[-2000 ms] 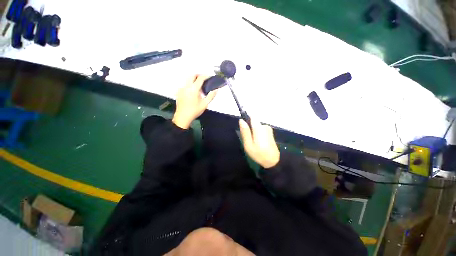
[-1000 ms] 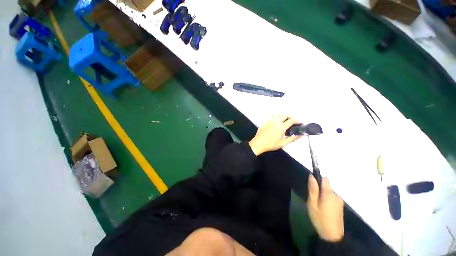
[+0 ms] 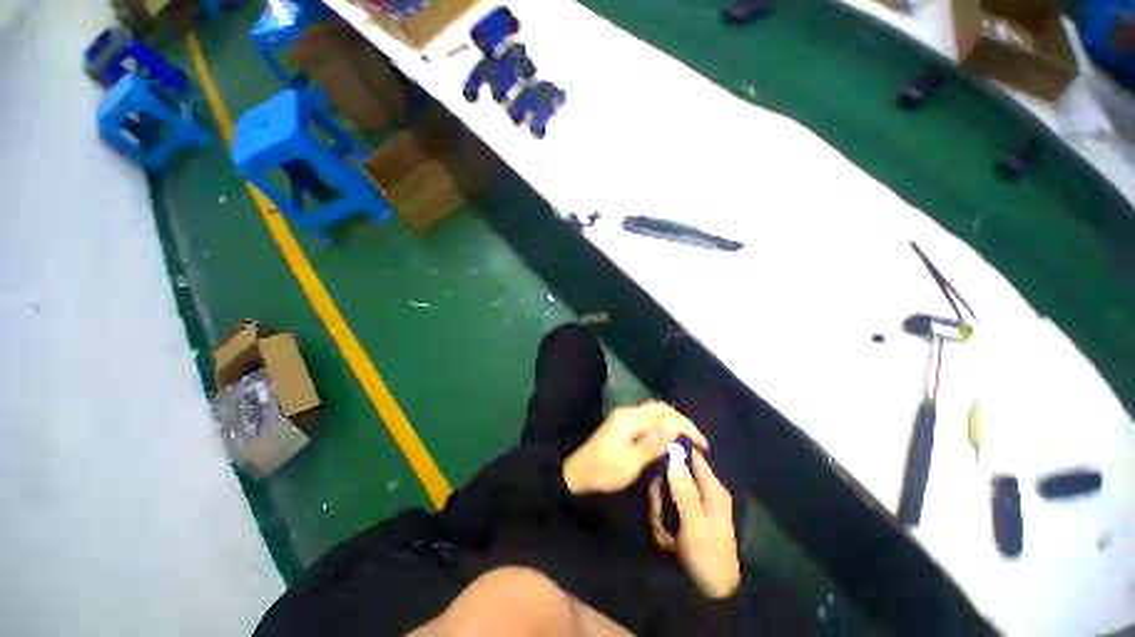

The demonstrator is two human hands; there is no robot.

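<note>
A small dark handheld device (image 3: 673,485) is held between my two bare hands, off the bench and close to my body. My left hand (image 3: 622,448) has its fingers at the upper end of the device. My right hand (image 3: 702,523) is wrapped along its side and covers much of it. The mallet (image 3: 921,454) lies on the white bench (image 3: 797,336), with its black and yellow head near the tweezers (image 3: 942,281). A small black round cap (image 3: 879,339) lies left of the mallet head.
A long dark tool (image 3: 682,233) lies on the bench. Part-built units (image 3: 513,77) stand at the far left end. Two black housing pieces (image 3: 1007,515) and a yellow-handled tool (image 3: 975,426) lie at the right. Blue stools (image 3: 299,156) and an open carton (image 3: 264,398) stand on the floor.
The mallet has left my right hand and now lies on the bench. Both hands and the device have moved off the bench towards my body. The view has turned towards the left.
</note>
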